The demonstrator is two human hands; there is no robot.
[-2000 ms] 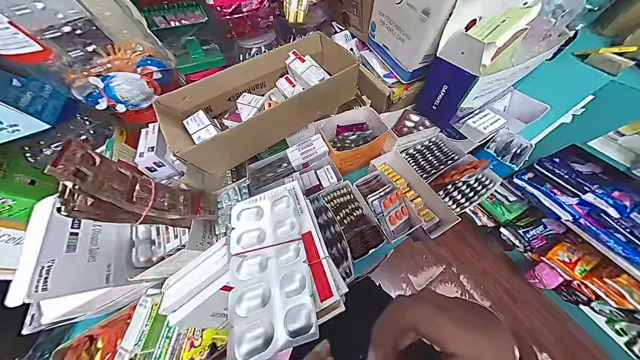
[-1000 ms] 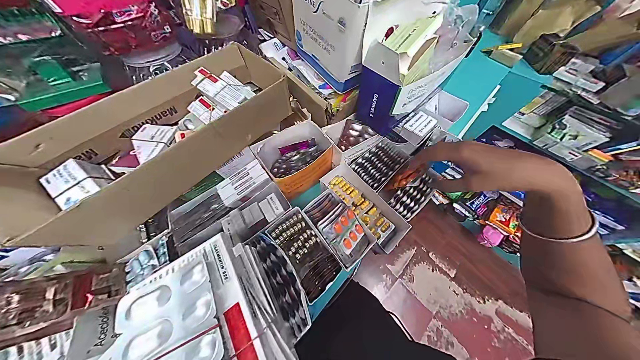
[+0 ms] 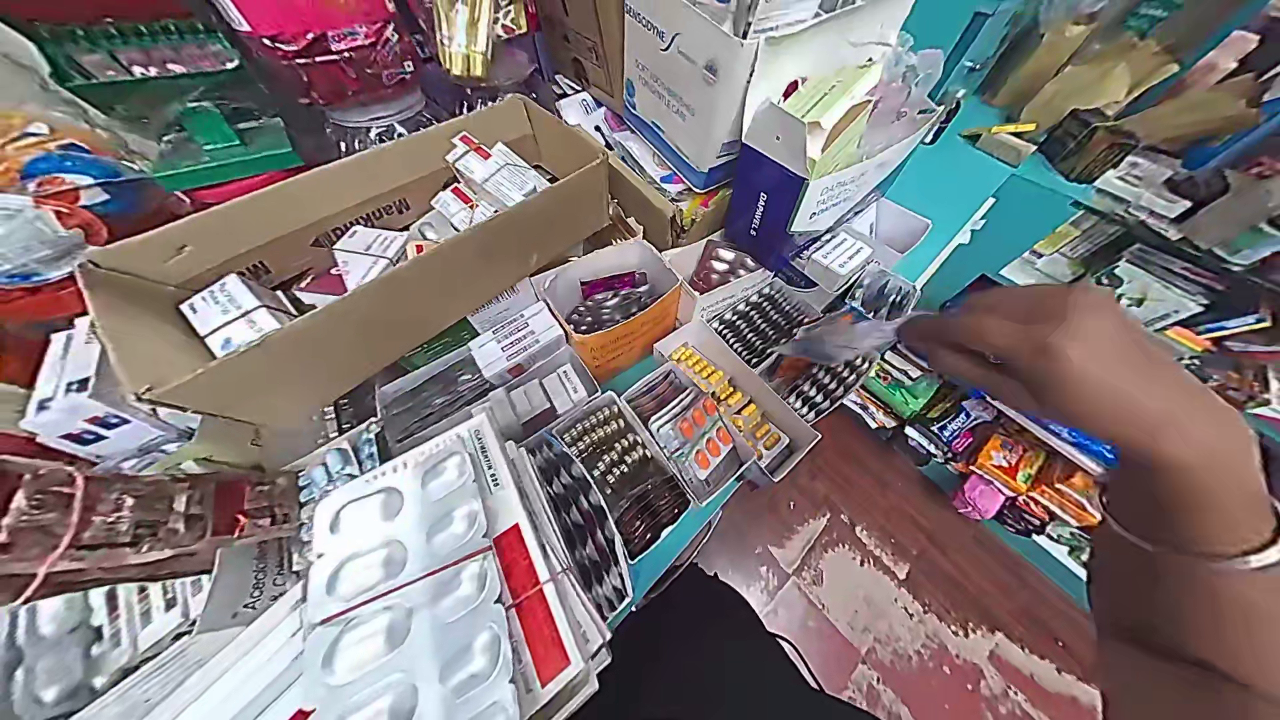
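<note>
At the right, my right hand (image 3: 1040,350) pinches a blurred, clear plastic-like packet (image 3: 845,340) with some orange on it, over the boxes of blister strips. Under the packet lie dark blister strips (image 3: 825,388), with more silver-and-dark strips (image 3: 758,325) beside them. A white box of yellow capsule strips (image 3: 735,405) stands nearer, next to a box with orange tablets in blisters (image 3: 700,435). An orange-fronted box (image 3: 625,335) holds dark strips. Large silver blister packs (image 3: 400,590) lie bundled with a red band at the lower left. My left hand is out of view.
A long cardboard box (image 3: 350,330) with small medicine cartons stands at the left. Behind are a white toothbrush carton (image 3: 680,90) and a blue-and-white tablet box (image 3: 765,210). Colourful packets (image 3: 1010,460) fill a shelf below my right hand. Worn reddish flooring (image 3: 850,600) shows at the bottom.
My right hand was down at the dark and orange strips one second ago; it has drawn back to the right, with the packet now between its fingers.
</note>
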